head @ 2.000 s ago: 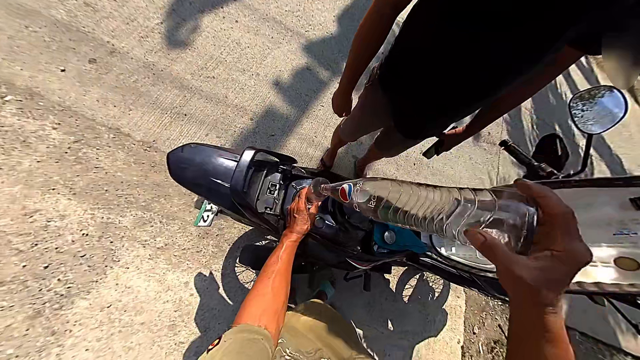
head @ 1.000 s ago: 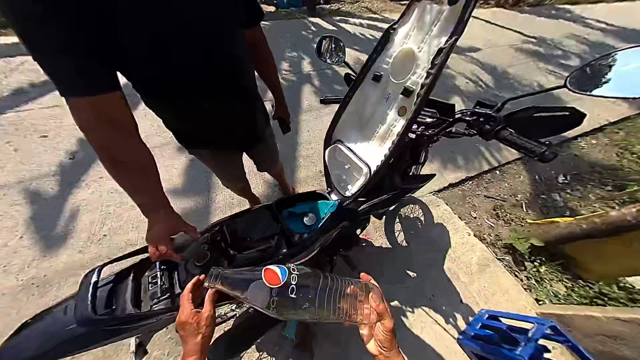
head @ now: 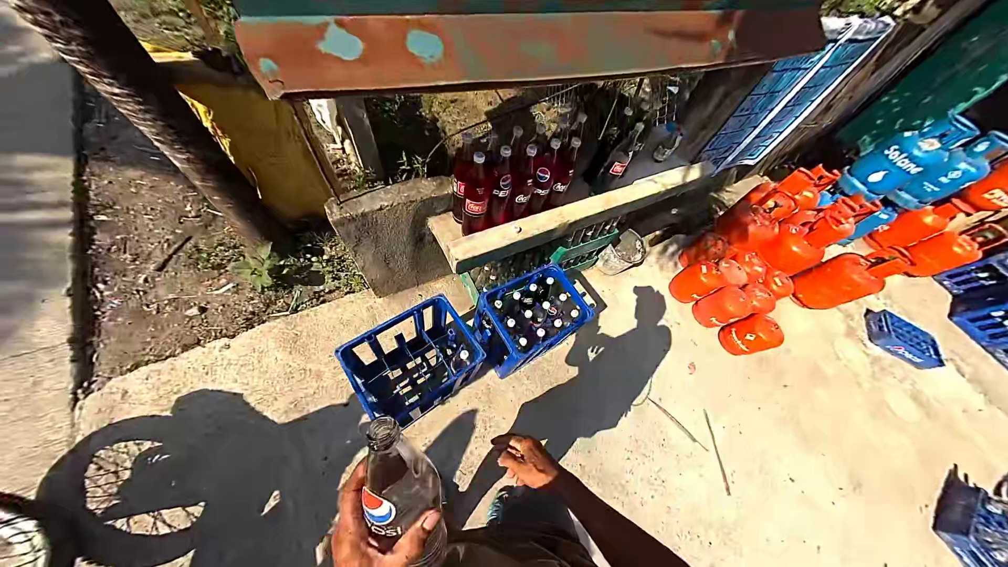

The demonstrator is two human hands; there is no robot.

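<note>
An uncapped, empty-looking glass Pepsi bottle point(head: 403, 480) stands nearly upright in my left hand point(head: 358, 524), its mouth toward the crates. To its right, my right hand point(head: 529, 459) holds nothing visible, its fingers loosely curled and partly apart. Ahead of my left hand lies a blue plastic crate point(head: 358, 374) with mostly vacant compartments and a few bottles at its right end. Beside it, a second blue crate point(head: 504, 366) is filled with capped bottles. Behind them, several dark red filled bottles point(head: 502, 185) stand on a wooden bench point(head: 551, 220).
Several orange gas cylinders point(head: 835, 279) and blue ones point(head: 906, 161) lie or stand at the right. More blue crates point(head: 903, 339) are at the right edge. A rusty metal roof edge point(head: 520, 49) hangs above the bench. A bucket point(head: 622, 253) sits by the bench's leg.
The view has swung right, from the motorcycle and the other person to the crates. My right hand has let go of the bottle, which both hands held one second ago; my left keeps it, now more upright.
</note>
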